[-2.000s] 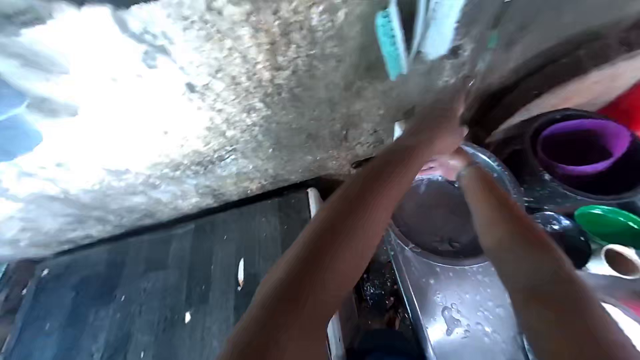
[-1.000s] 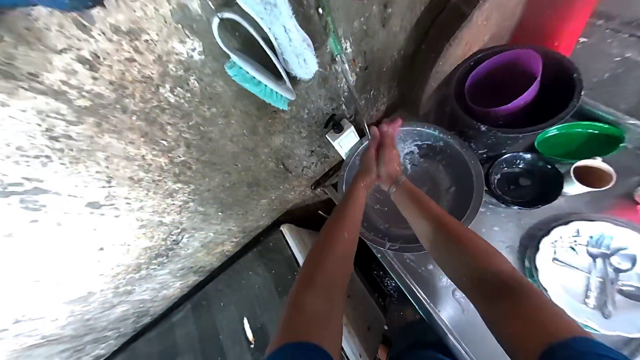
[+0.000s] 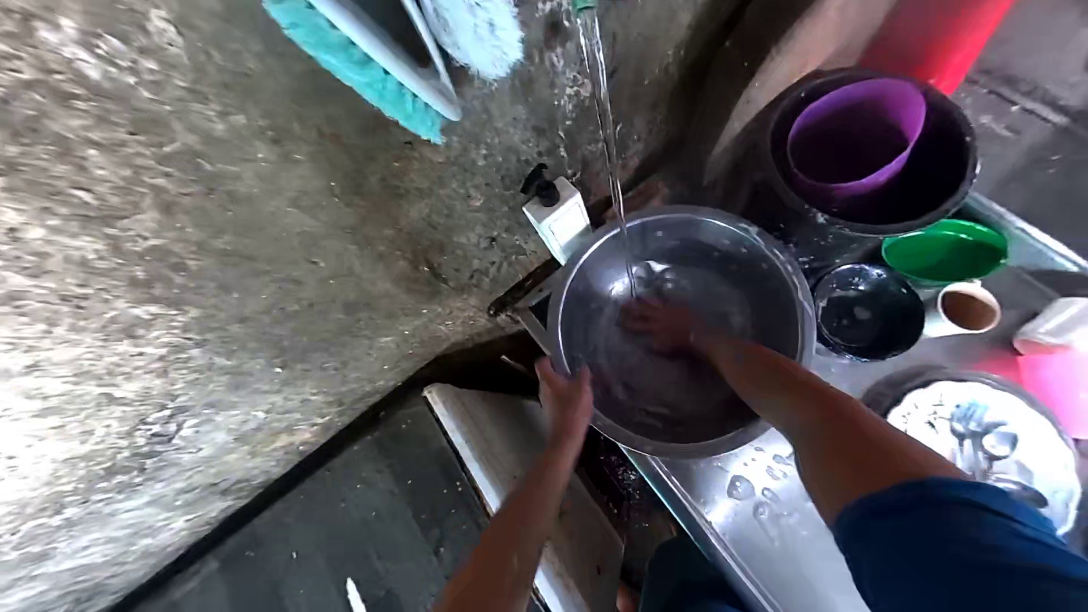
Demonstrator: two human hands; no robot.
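A round metal basin [image 3: 786,276] stands on the wet metal counter, and a thin stream of water [image 3: 605,127] falls into it from a green spout at the top. My left hand [image 3: 564,393] grips the basin's left rim. Inside the basin is my right hand [image 3: 659,323], fingers spread near the spot where the stream lands, with nothing seen in it; the hand is somewhat blurred. Just beyond the basin, against the wall, a white pump bottle [image 3: 559,219] with a black top leans at a tilt.
Right of the basin are a black bowl [image 3: 869,312], a green bowl [image 3: 945,252], a mug [image 3: 966,308] and a plate with cutlery [image 3: 931,408]. A purple container [image 3: 857,136] sits in a large black tub [image 3: 956,183]. Teal-bristled brush [image 3: 365,68] hangs on the concrete wall.
My hands, pressed together over the basin a second ago, have parted. The left has moved to the rim and the right down into the basin. The water stream now shows clearly; the view is closer.
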